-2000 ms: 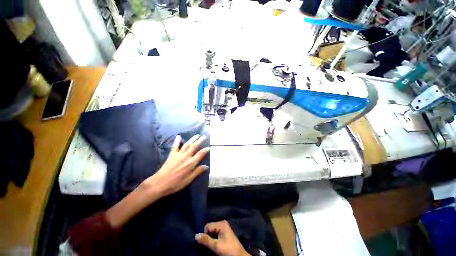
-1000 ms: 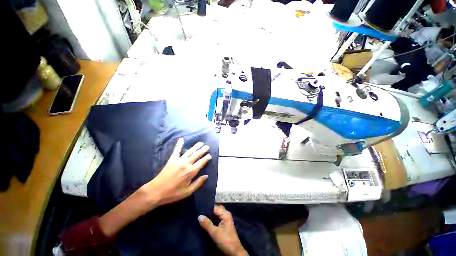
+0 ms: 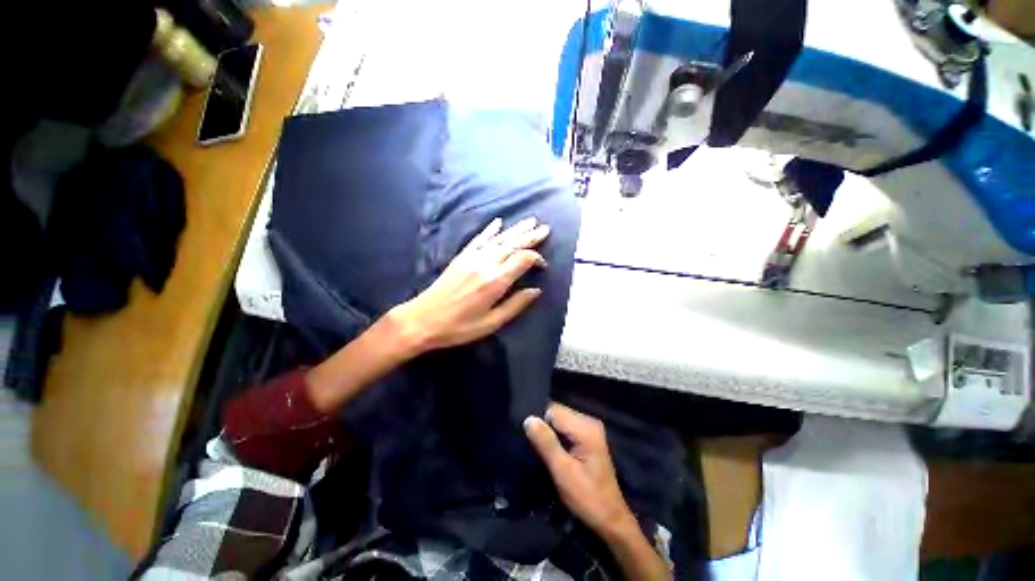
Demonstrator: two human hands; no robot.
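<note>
The dark navy cloth (image 3: pixel 352 170) lies over the left part of the white machine bed (image 3: pixel 681 329) and hangs down onto my lap. Its straight right edge lines up with the presser foot and needle (image 3: pixel 582 176), beside a bright lamp glare. My left hand (image 3: pixel 482 284) lies flat on the cloth just below the needle area, fingers slightly spread. My right hand (image 3: pixel 573 454) pinches the cloth's right edge between thumb and fingers, below the bed's front edge. The white and blue machine head (image 3: pixel 885 102) carries a draped dark strip (image 3: pixel 766 57).
Red and metal snips (image 3: pixel 789 244) lie on the bed right of the needle. A pale control panel (image 3: pixel 985 380) is at the bed's right end. White cloth (image 3: pixel 840 499) hangs at the lower right. The wooden side table (image 3: pixel 136 409) holds a phone (image 3: pixel 230 93) and dark cloth (image 3: pixel 119 227).
The view has moved closer to the needle area, shifting the phone and machine. My right hand has come up along the cloth edge. My left hand still lies flat on the cloth.
</note>
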